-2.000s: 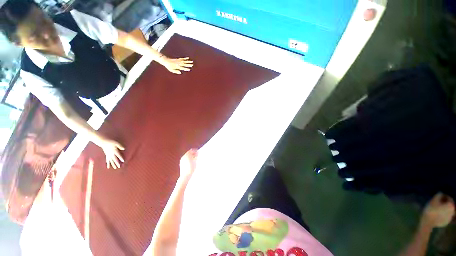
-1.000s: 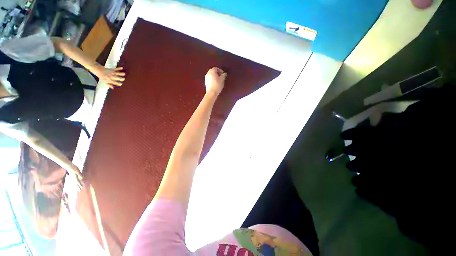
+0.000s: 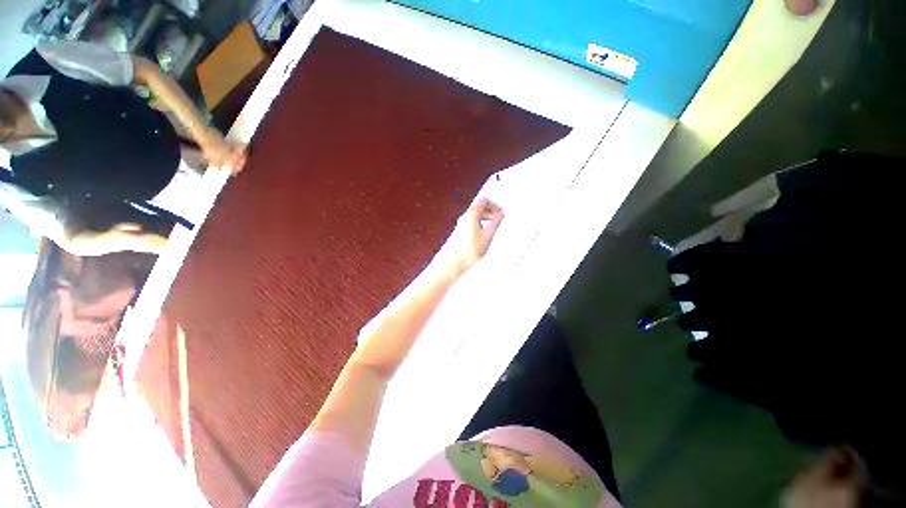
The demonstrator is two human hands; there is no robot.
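Note:
A large red-brown cloth panel (image 3: 328,198) lies flat on the white conveyor belt (image 3: 541,233). Its near edge is stepped, with a pointed corner near the blue machine. My left hand (image 3: 481,230) is just beside the stepped edge, over the belt, fingers curled together with no cloth visibly gripped. My right hand (image 3: 830,478) is dark and blurred at the bottom right, at the lower end of the black interlining bundle (image 3: 805,308); its fingers cannot be made out, nor whether it holds the bundle.
The blue fusing machine (image 3: 556,25) stands at the top, with a cream side frame (image 3: 730,89). A person in a dark vest (image 3: 94,139) stands across the belt, one hand on its far edge. Metal prongs (image 3: 661,322) stick out by the bundle. A crumpled red-brown heap (image 3: 84,337) lies far left.
My left hand has moved from on top of the cloth to beside its stepped edge. The other person's lower hand has drawn back from the cloth. My right hand shows again at the bottom right.

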